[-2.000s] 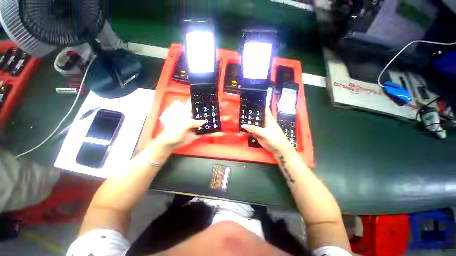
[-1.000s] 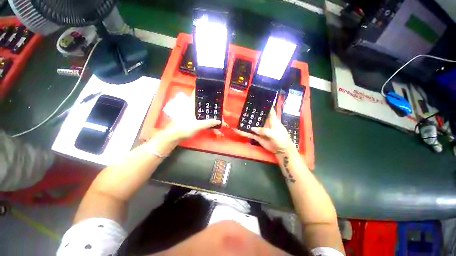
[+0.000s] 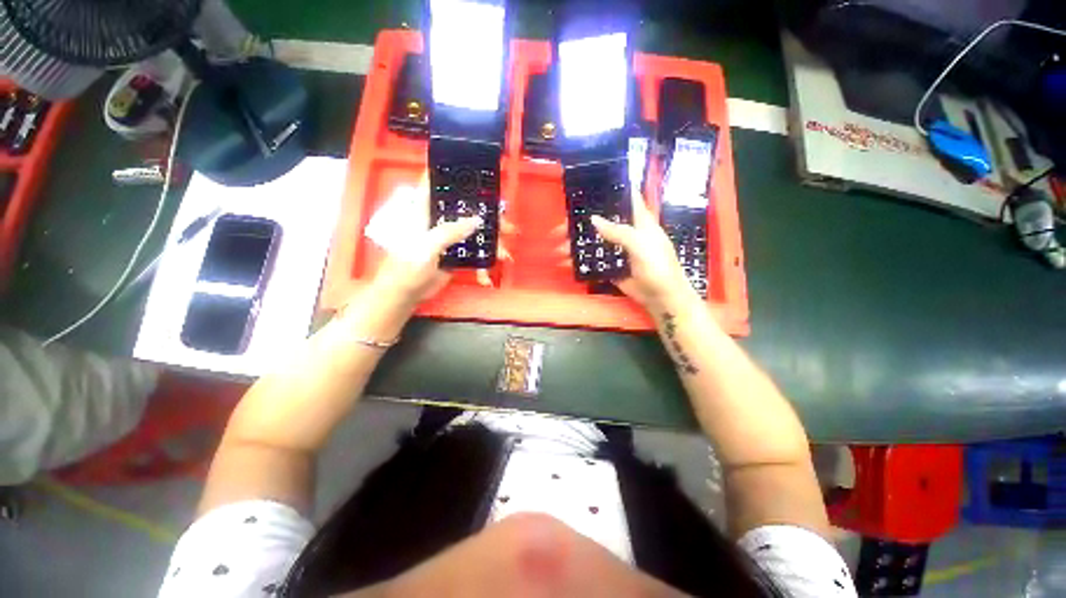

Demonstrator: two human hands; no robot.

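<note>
My left hand (image 3: 423, 251) holds an open black flip phone (image 3: 464, 169), its thumb on the keypad and its upper screen glowing white. My right hand (image 3: 637, 251) holds a second open flip phone (image 3: 596, 175), thumb on the keypad, its screen also lit. Both phones are above the orange-red phone tray (image 3: 532, 306). A third open phone (image 3: 687, 193) with a lit screen lies in the tray at the right. Dark closed phones with gold marks show partly in the back row. A white card (image 3: 395, 222) lies in a left pocket, partly behind my left hand.
Left of the tray, a black slab smartphone (image 3: 232, 284) lies on a white sheet (image 3: 298, 251), with a desk fan (image 3: 246, 123) behind. Small brown-and-white pieces (image 3: 520, 364) lie at the near edge. A printed box (image 3: 877, 152) with a blue connector (image 3: 959, 150) is at right. Another person's sleeve shows at left.
The view has shifted, so the tray appears higher. The right-hand phone, tilted right a second ago, is now more upright. My right thumb has moved up onto the keys. Both phones stay held.
</note>
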